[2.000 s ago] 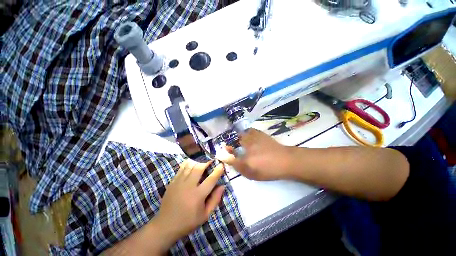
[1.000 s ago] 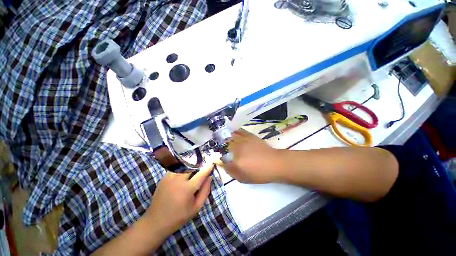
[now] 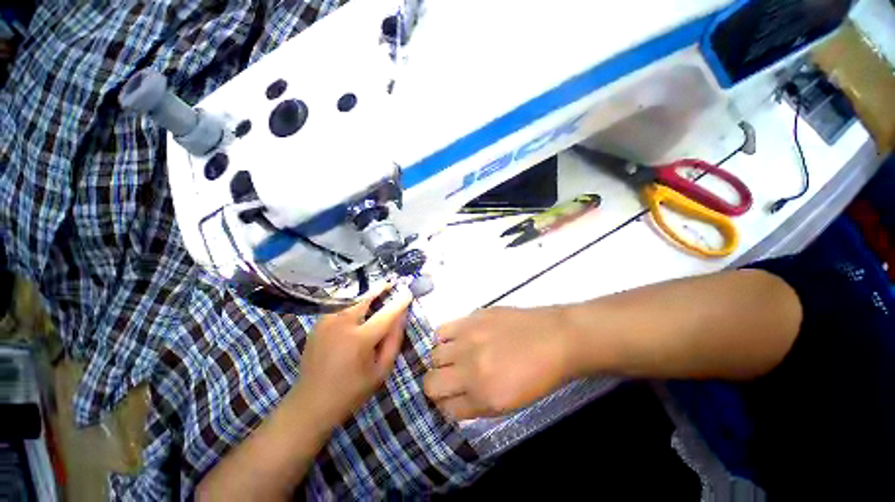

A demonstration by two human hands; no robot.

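A plaid shirt piece (image 3: pixel 231 338), navy, brown and white, lies on the machine table's front left. My left hand (image 3: pixel 348 343) rests on it, index finger and thumb at the cloth edge by the presser foot (image 3: pixel 404 263). My right hand (image 3: pixel 486 363) is right of it, fingers curled on the cloth's right edge near the table's front. The white sewing machine (image 3: pixel 324 137) with blue stripe and "JACK" lettering stands behind both hands. The needle point itself is too small to make out.
Scissors (image 3: pixel 699 204) with red and yellow handles and thread snips (image 3: pixel 554 218) lie right of the needle area. A flat black object (image 3: pixel 515 186) is under the machine arm. A plaid heap (image 3: pixel 108 127) lies behind and left. A black cable (image 3: pixel 803 157) lies at the right.
My right hand has moved from the needle area toward the front, onto the cloth edge. My left hand stays by the presser foot. The machine appears further left, and its curved front loop sits differently.
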